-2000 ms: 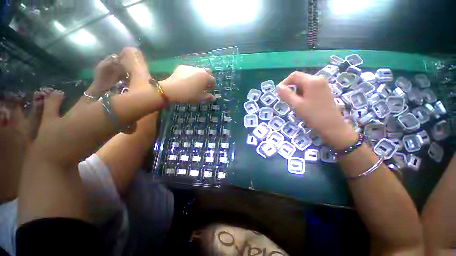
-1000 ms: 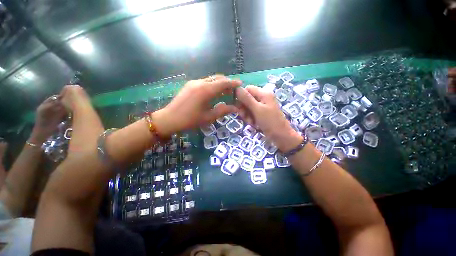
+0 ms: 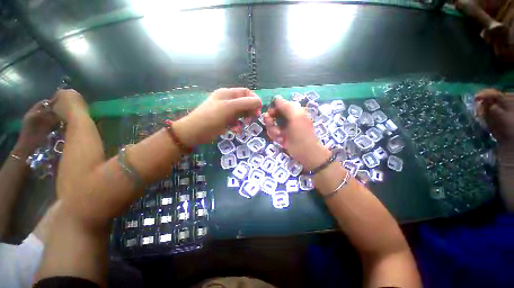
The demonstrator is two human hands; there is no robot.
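Note:
My left hand [image 3: 228, 112] and my right hand [image 3: 292, 128] are close together over the back left of a pile of pale rounded-square housings [image 3: 280, 199], with a small gap between the fingertips. The right thumb and index finger pinch a small dark part [image 3: 275, 105]. The left fingers are curled together; whether they hold something cannot be made out. A clear pocketed tray [image 3: 207, 225] with dark blocks and silvery-white squares lies under and in front of my left forearm, which hides part of it.
Another clear, greenish tray [image 3: 439, 146] lies right of the pile, with another person's hand [image 3: 496, 109] beside it. Another worker's hands [image 3: 53, 109] are at the left over a small heap. Beyond the green edge strip [image 3: 349, 90] is a shiny dark belt, crossed by a chain [image 3: 252, 50].
From above the tray and the pile, my hands came together, then drew slightly apart. The view has turned right, showing the right tray and a person's hand there.

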